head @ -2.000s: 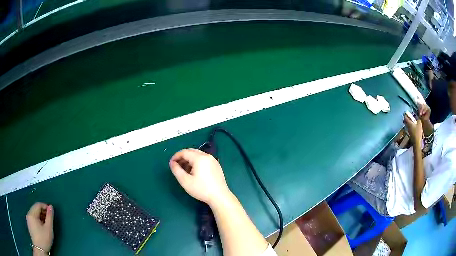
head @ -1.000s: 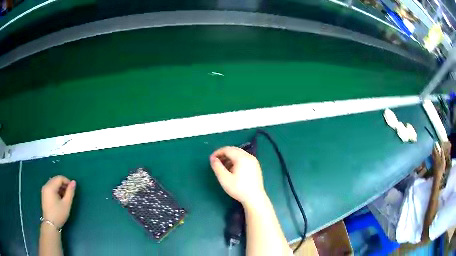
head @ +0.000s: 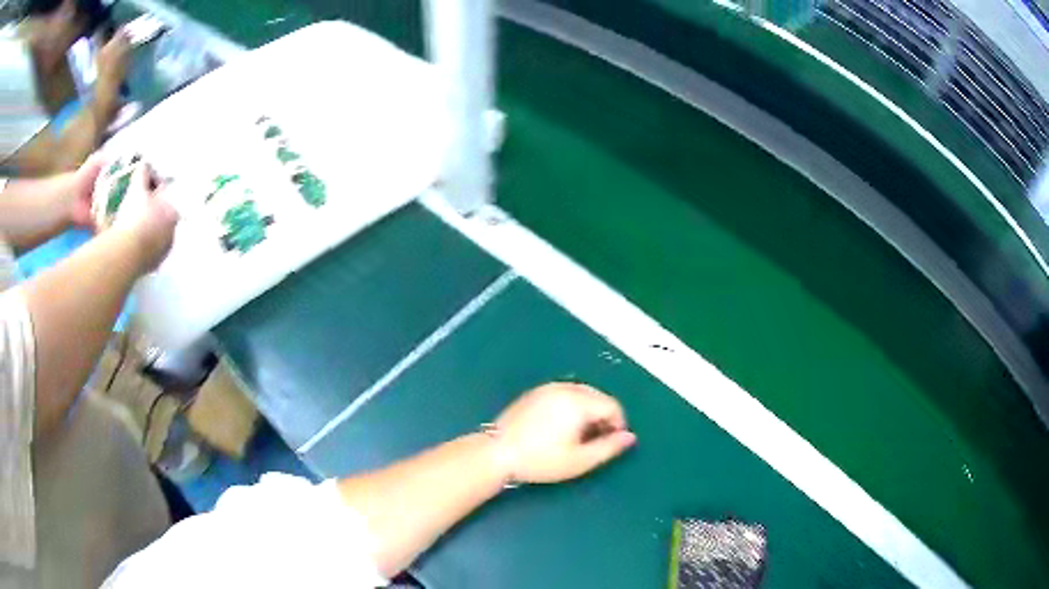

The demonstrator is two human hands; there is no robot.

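My left hand (head: 566, 434) rests on the dark green bench top, with a thin bracelet at the wrist. Its fingers are curled in and nothing shows in them. The screw tray (head: 720, 557) lies to the right of this hand, cut off by the bottom edge of the picture. It is a dark plate with a yellow-green left edge and shiny specks. My right hand is out of the picture, and so is the screwdriver.
A white foam tray (head: 345, 69) with green circuit boards (head: 244, 226) lies at the upper left. Another person's hands (head: 132, 205) hold a green board there. A white post (head: 460, 115) stands by the white rail (head: 690, 385), with the green belt (head: 736, 265) beyond it.
The view has swung to the left. The foam tray, post and other person at left have come in; my right hand and the screwdriver have left the picture. My left hand stays curled.
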